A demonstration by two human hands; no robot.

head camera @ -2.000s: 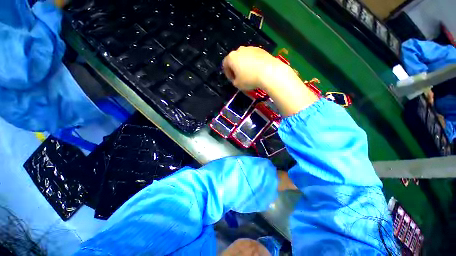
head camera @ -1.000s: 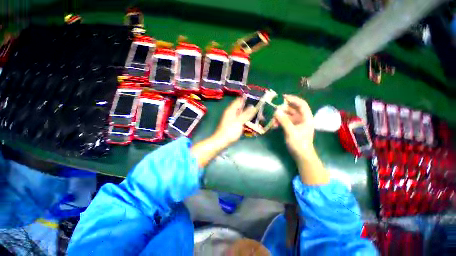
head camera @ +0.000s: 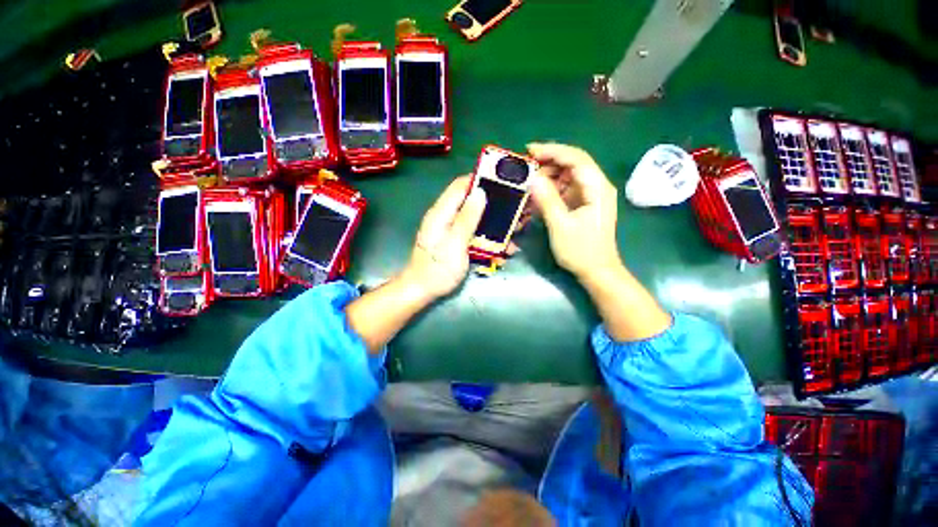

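A red-edged phone unit (head camera: 500, 211) is held upright in front of me, with its round dark area at the top, a dark display below and a pale frame around them. My left hand (head camera: 446, 239) grips its left side. My right hand (head camera: 578, 213) is at its upper right edge with bent fingers; the fingertips meet the unit there, and whether they grip it is hard to tell. An orange flex tail shows at the unit's bottom end.
Stacked phone units (head camera: 291, 98) stand in two rows at left beside a black blister tray (head camera: 72, 206). At right are a rounded white item (head camera: 661, 176), a smaller red pile (head camera: 743, 210) and a tray of red housings (head camera: 859, 257). A grey post (head camera: 669, 46) stands at the far side.
The pale frame held apart between my hands a second ago now appears on the phone unit. The unit is raised in my left hand. The view has turned and shifted.
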